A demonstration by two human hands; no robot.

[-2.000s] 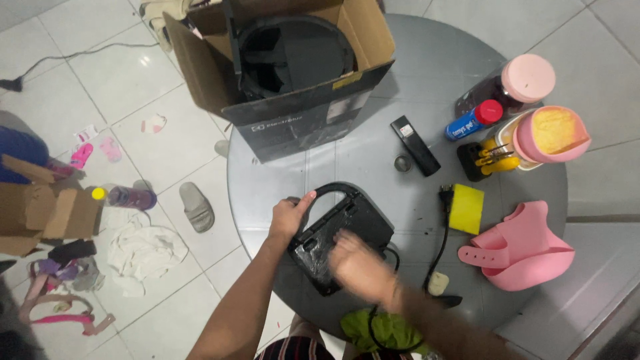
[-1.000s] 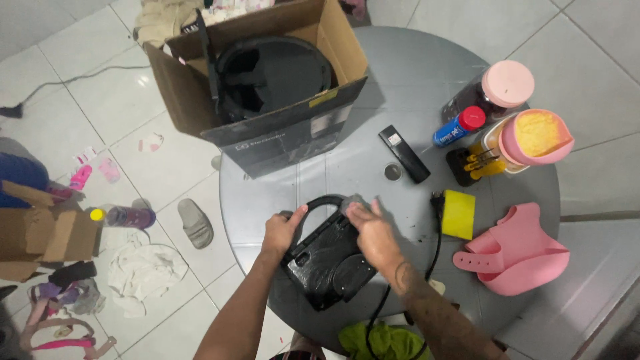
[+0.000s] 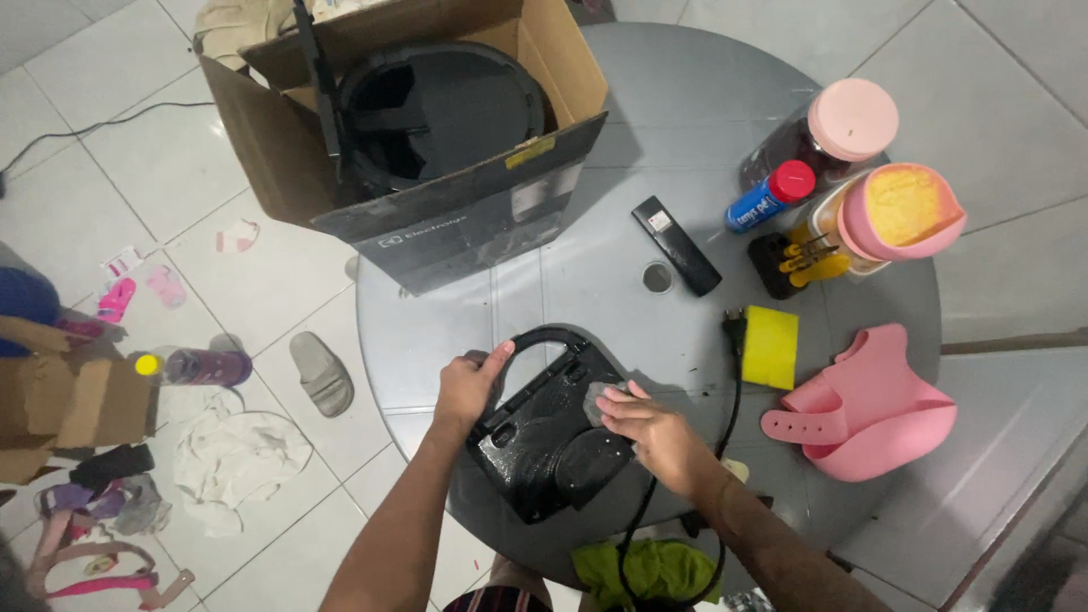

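A black plastic appliance part (image 3: 531, 459) with a curved handle lies on the round grey table, its surface wet and streaked. My left hand (image 3: 473, 381) grips the handle's left side, thumb on top. Under the fingers of my right hand (image 3: 650, 425) is a small greyish pad (image 3: 596, 406), pressed against the part's upper right edge. A round raised section (image 3: 592, 463) shows on the part's lower right. A black cord with a plug (image 3: 734, 330) runs down beside my right forearm. Right of the plug lies a yellow-green sponge (image 3: 769, 348).
An open cardboard box (image 3: 459, 238) holding a round black appliance stands at the table's upper left. A black handle-like piece (image 3: 677, 246), a blue tube (image 3: 759, 205), lidded containers, screwdrivers (image 3: 807, 259) and a pink silicone bib (image 3: 867, 408) are on the right. A green cloth (image 3: 646, 569) lies at the near edge.
My right hand has moved from the part's middle to beside its handle, then to its right edge. My left hand stays on the handle.
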